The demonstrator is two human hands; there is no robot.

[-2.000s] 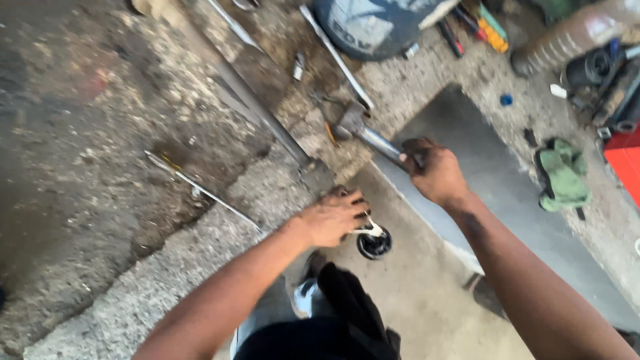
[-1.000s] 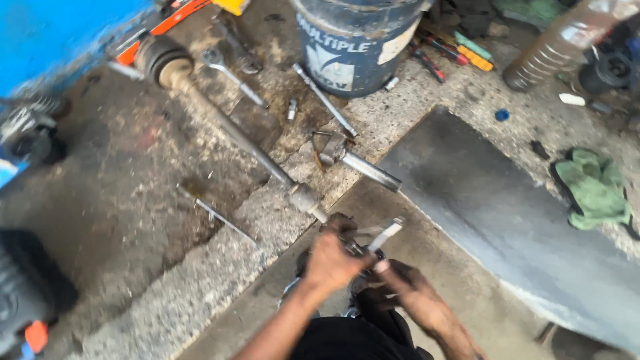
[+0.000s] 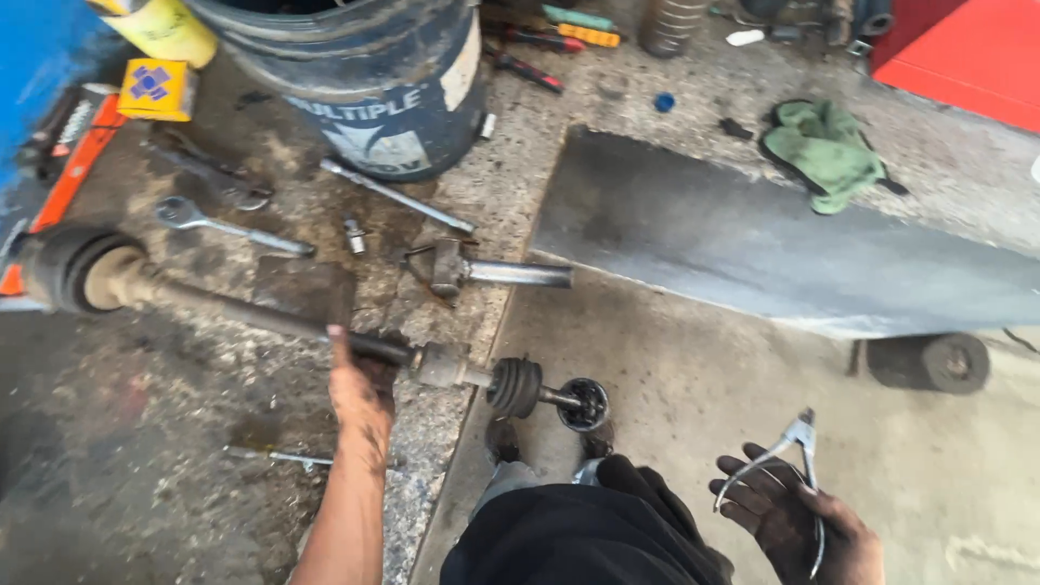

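My left hand grips the middle of a long drive axle shaft. A large CV joint with a black boot forms its left end. Toward its right end are a ribbed rubber boot and a greasy round joint above my shoes. At the lower right, my blackened right hand holds circlip pliers, with their handles spread across the palm and their tips pointing up. A short-handled hammer lies on the concrete edge above the shaft.
A dark plastic bucket stands at the top. Around it lie a ratchet, an extension bar, a socket and an adjustable wrench. A green cloth, a red box and a black roller are on the right.
The hammer, in my right hand two seconds ago, now lies on the ground. My hands, close together one second ago, are far apart. My left hand has moved along the shaft, away from its right end.
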